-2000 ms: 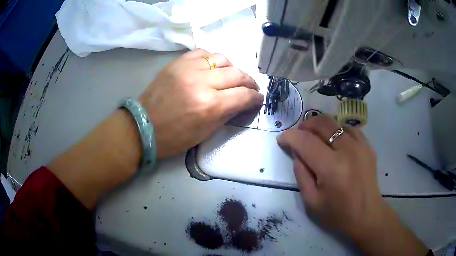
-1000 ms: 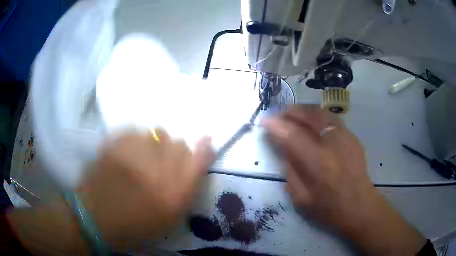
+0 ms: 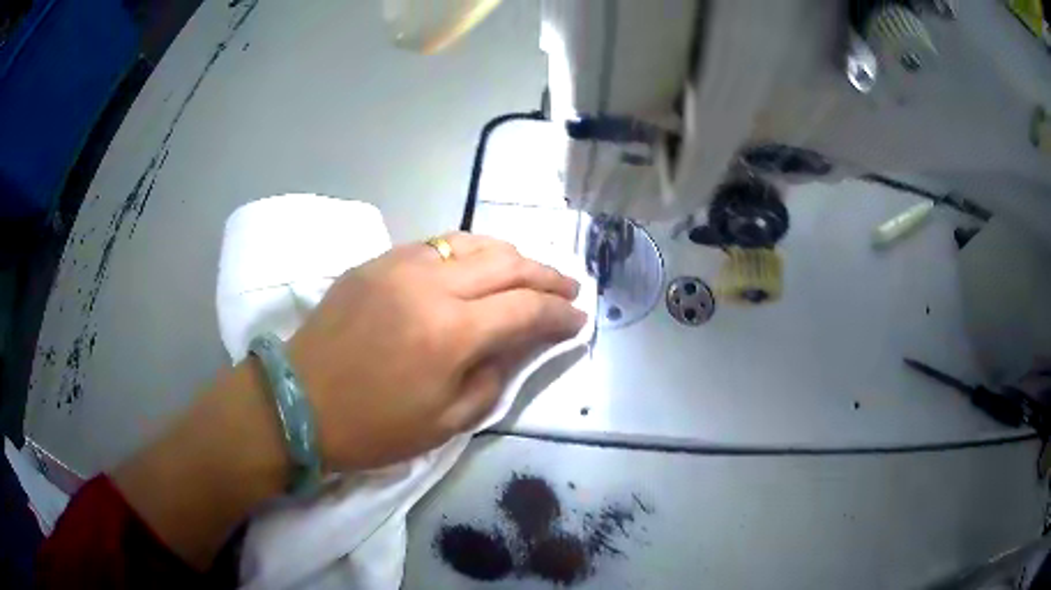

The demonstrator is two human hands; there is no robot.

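A white cloth piece [image 3: 302, 244] with a rounded end lies on the machine table, left of the needle. My left hand [image 3: 444, 334] rests palm down on it, fingertips just left of the presser foot [image 3: 604, 248]; the cloth runs under the hand and down toward the table's front edge. Whether the fingers pinch the cloth or only press it is hidden. The round needle plate [image 3: 636, 277] shows beside the foot. My right hand is not in view.
The sewing machine head [image 3: 715, 92] hangs over the upper right, with a cream ribbed knob [image 3: 751, 277]. A dark thin-shafted tool [image 3: 974, 392] and a pale stick [image 3: 902, 224] lie at right. Dark stains [image 3: 530, 530] mark the front. A blurred pale object [image 3: 440, 19] is at the top.
The left hand has moved from the lower left up beside the needle, with the cloth now flat under it. The right hand has left the picture.
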